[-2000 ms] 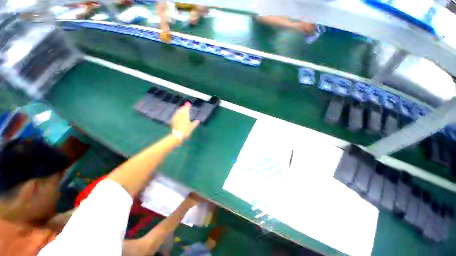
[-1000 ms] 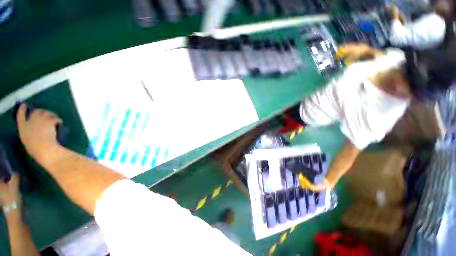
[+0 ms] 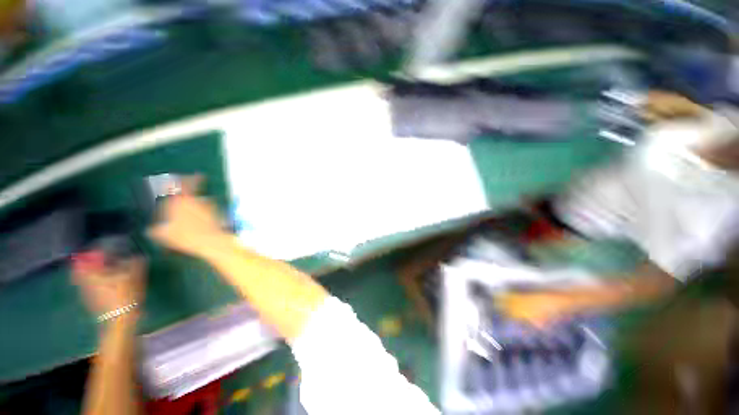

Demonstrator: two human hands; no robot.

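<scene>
Strong motion blur. My right hand [image 3: 190, 223], below a white sleeve, is over the green bench left of the white paper. Its fingers close on a small grey unit [image 3: 164, 186] with a pale, shiny face. My left hand [image 3: 112, 275], with a beaded bracelet, is lower left at the bench. A dark shape [image 3: 117, 246] lies at its fingertips; its grip is too blurred to tell. A row of dark units [image 3: 36, 243] lies at the far left, by my left hand.
White paper [image 3: 348, 178] covers the bench's middle, with another row of dark units [image 3: 478, 113] beyond its right end. White layered trays or sheets [image 3: 207, 348] sit below the front edge. At right, a person's hand [image 3: 539, 308] is over a tray of dark units [image 3: 454, 340].
The view has swung left since one second ago, so paper and neighbour appear farther right. Both my hands show more fully. A pale face now shows on the unit at my right fingers.
</scene>
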